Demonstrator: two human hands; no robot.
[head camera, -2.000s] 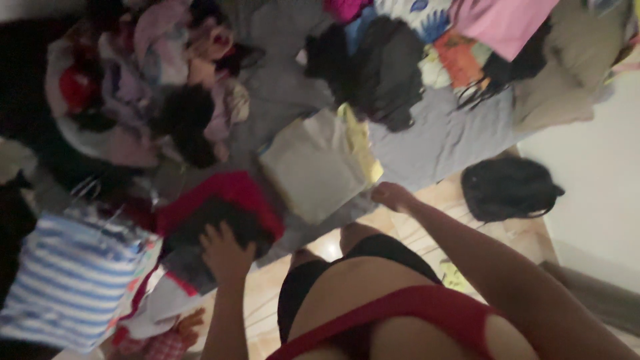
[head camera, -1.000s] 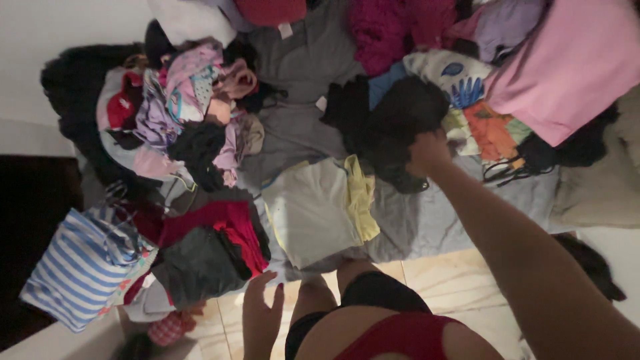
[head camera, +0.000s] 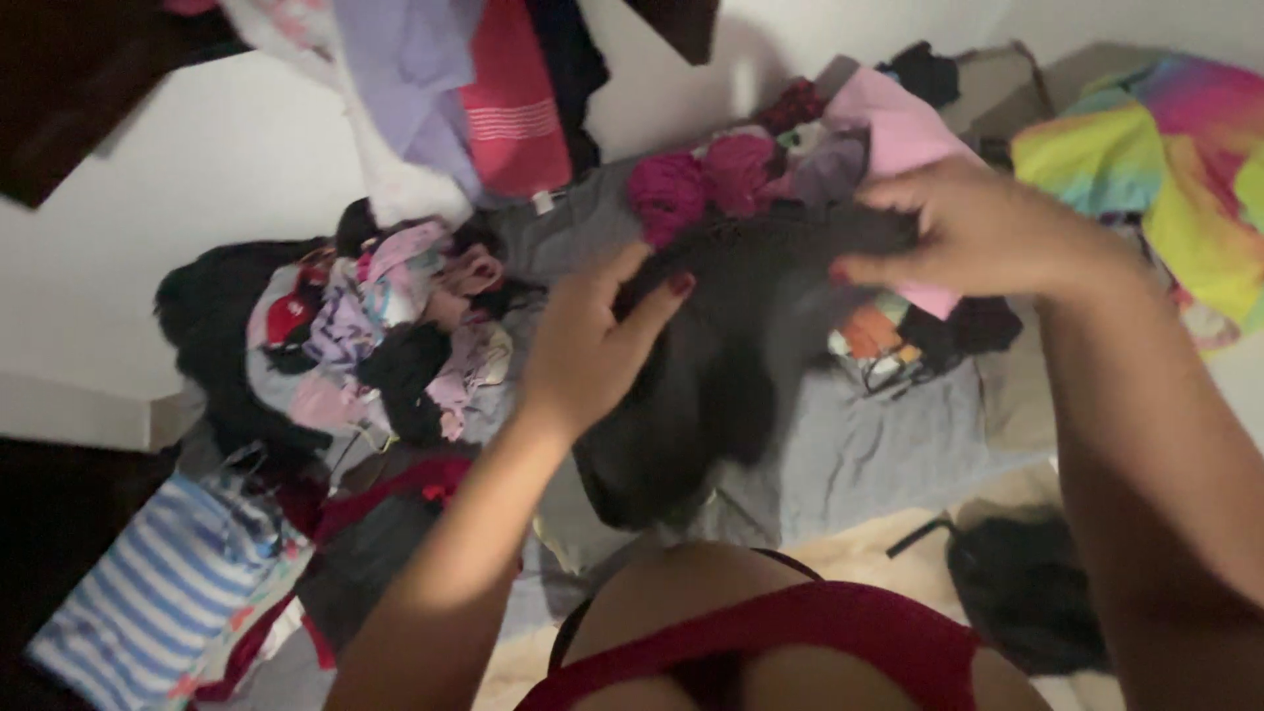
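A black garment (head camera: 706, 365) hangs stretched between my two hands, blurred by motion, above the grey bedding. At its upper left, my left hand (head camera: 602, 336) grips the edge between thumb and fingers. My right hand (head camera: 948, 232) pinches the upper right part. Beneath the garment's lower end shows a bit of pale folded cloth (head camera: 568, 509). Beyond it lie bunched magenta garments (head camera: 706, 188) and a pink cloth (head camera: 899, 123). Left of my left hand sits a heap of small mixed clothes (head camera: 395, 326).
A blue-and-white striped fabric item (head camera: 163, 592) is at lower left, beside dark and red folded clothes (head camera: 370, 563). Garments hang at the top, including a red one (head camera: 513, 109). A tie-dye cloth (head camera: 1165, 188) lies at right; a black bag (head camera: 1027, 583) rests on the floor.
The black garment, bunched on the bed under my right hand a second ago, is now lifted and spread between both hands. My left hand has come up from the bed's near edge.
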